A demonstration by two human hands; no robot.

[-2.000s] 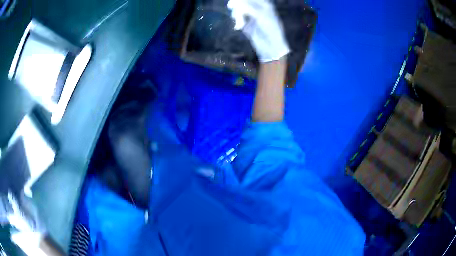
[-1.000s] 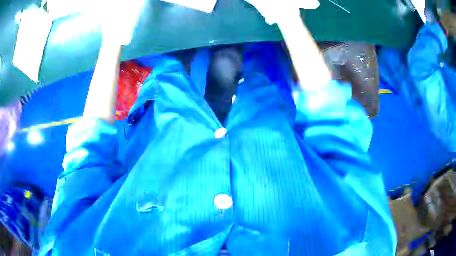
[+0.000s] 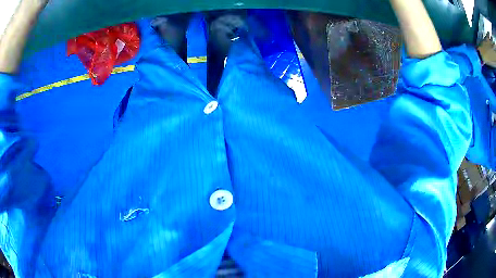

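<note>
Only a strip of the dark green bench (image 3: 304, 6) shows along the top edge. A bright white patch (image 3: 7, 10) lies in the top left corner; I cannot tell what it is. My left forearm reaches up at the far left and my right forearm reaches up at the upper right. Both of my hands are cut off by the top edge, so what they hold or touch is hidden. My blue striped smock fills the middle.
A crumpled red plastic bag (image 3: 111, 49) is below the bench at left, by a yellow floor line. A brown scuffed stool top (image 3: 363, 68) is below the bench at right. A neighbour's blue sleeve (image 3: 478, 108) and brown cartons (image 3: 472, 184) are at far right.
The view swung from the stool side to the bench, then tipped down. My gloved hands and the white pieces near them have left the top of the picture, and more red bag shows.
</note>
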